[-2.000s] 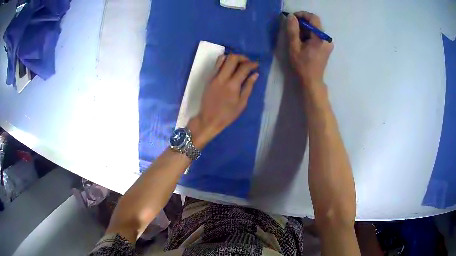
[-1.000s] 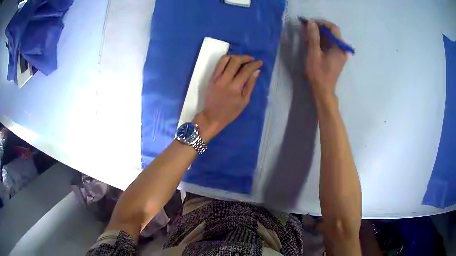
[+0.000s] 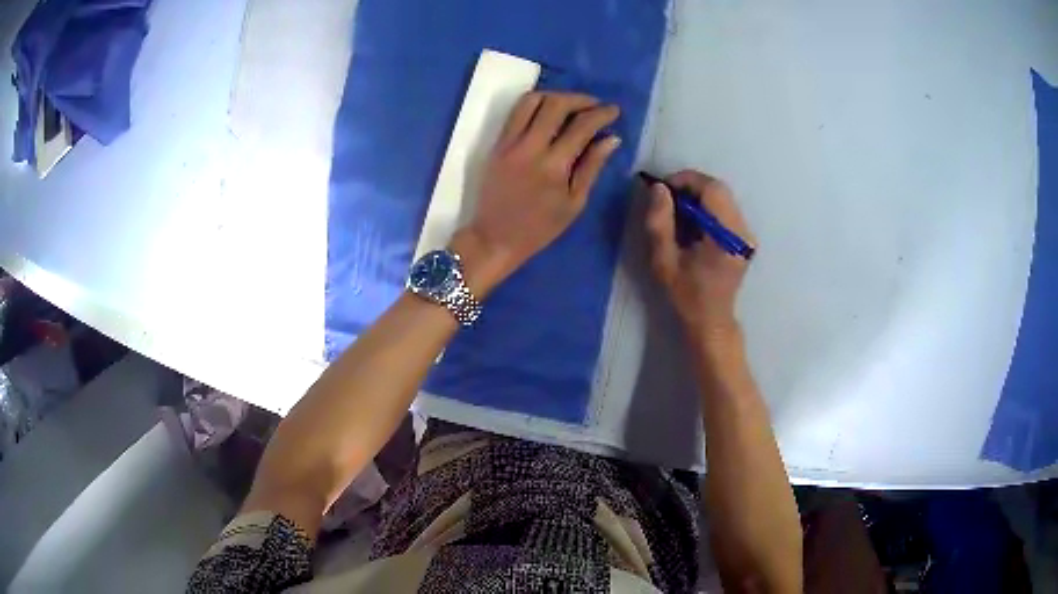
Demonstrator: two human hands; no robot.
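A long blue garment panel (image 3: 511,348) lies flat on pale pattern paper (image 3: 279,139). A cream bar weight (image 3: 466,151) lies slanted on the panel. My left hand (image 3: 540,174) rests on the panel and the weight's right edge, fingers spread and pointing right; it does not visibly grip anything. My right hand (image 3: 702,238) holds a dark blue pen (image 3: 714,223), its tip at the panel's right edge. Thin drawn lines (image 3: 621,290) run along that edge on the paper.
A crumpled blue cloth heap (image 3: 87,58) lies at the upper left with a cream card (image 3: 51,142) partly under it. A second blue panel (image 3: 1027,325) lies at the far right. The table's near edge (image 3: 151,362) curves below, with fabric scraps (image 3: 209,415) beneath it.
My right hand and pen came down the panel's right edge, after a short move away from it to the right. My left hand stays by the weight. The second weight left the view at the top.
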